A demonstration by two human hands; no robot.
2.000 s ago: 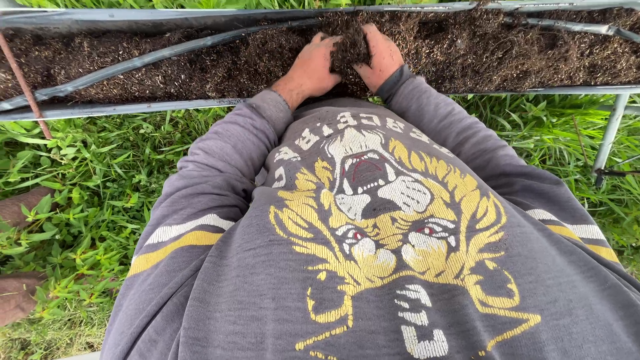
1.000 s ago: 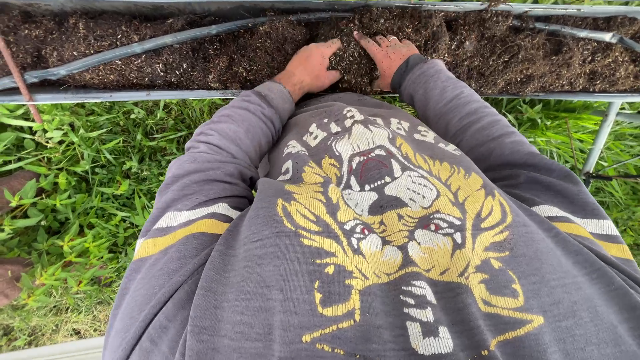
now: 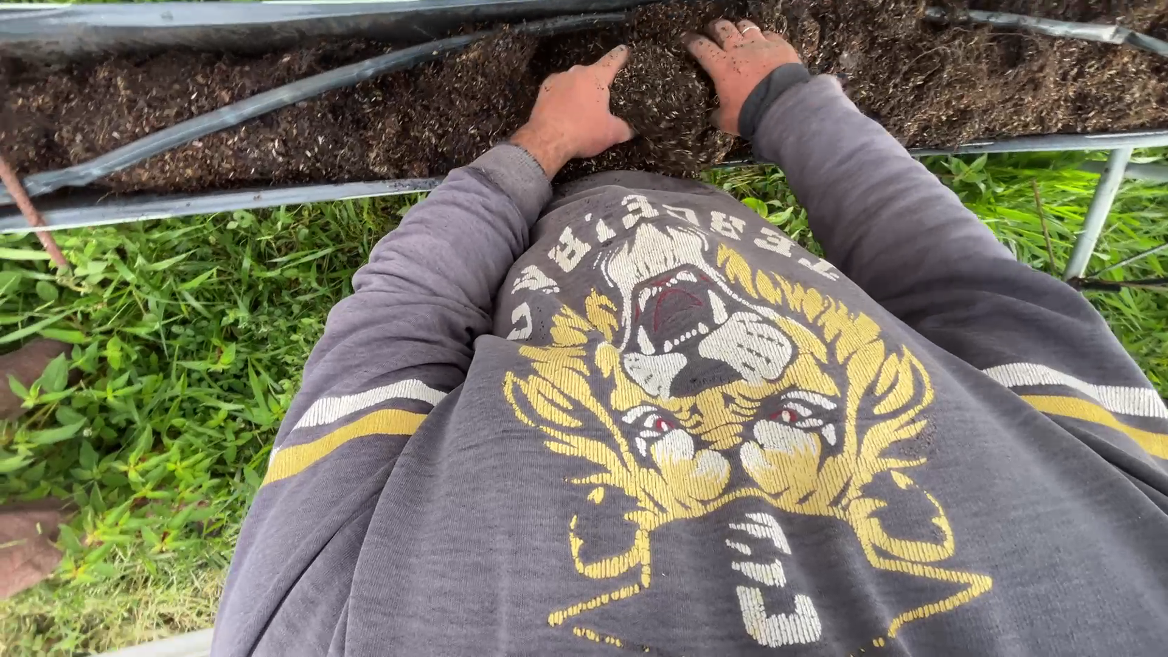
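Observation:
A long trough of dark soil mixed with pale flecks (image 3: pixel 411 119) crosses the top of the head view. On the soil rests my left hand (image 3: pixel 581 105), thumb and forefinger spread, beside a mound of loose soil (image 3: pixel 666 100). Across the mound, my right hand (image 3: pixel 744 68) lies palm down with a ring on one finger, its fingers partly in the soil. Neither palm is fully visible. Both hands are dirty. A grey flat drip hose (image 3: pixel 274 96) runs over the soil left of my hands, and another stretch of hose (image 3: pixel 1049 25) shows at the right.
The trough's plastic-lined near edge (image 3: pixel 301 193) lies against my sweatshirt (image 3: pixel 693 411). A metal leg (image 3: pixel 1098 214) stands at the right, and a rusty rod (image 3: pixel 32 214) at the left. Green grass and weeds (image 3: pixel 201 319) grow below. Brown rocks or similar lumps (image 3: pixel 27 547) sit at the left edge.
Two seconds ago my hands held a dark clump of soil between them above the trough. Now they are apart on the soil, with the mound between them.

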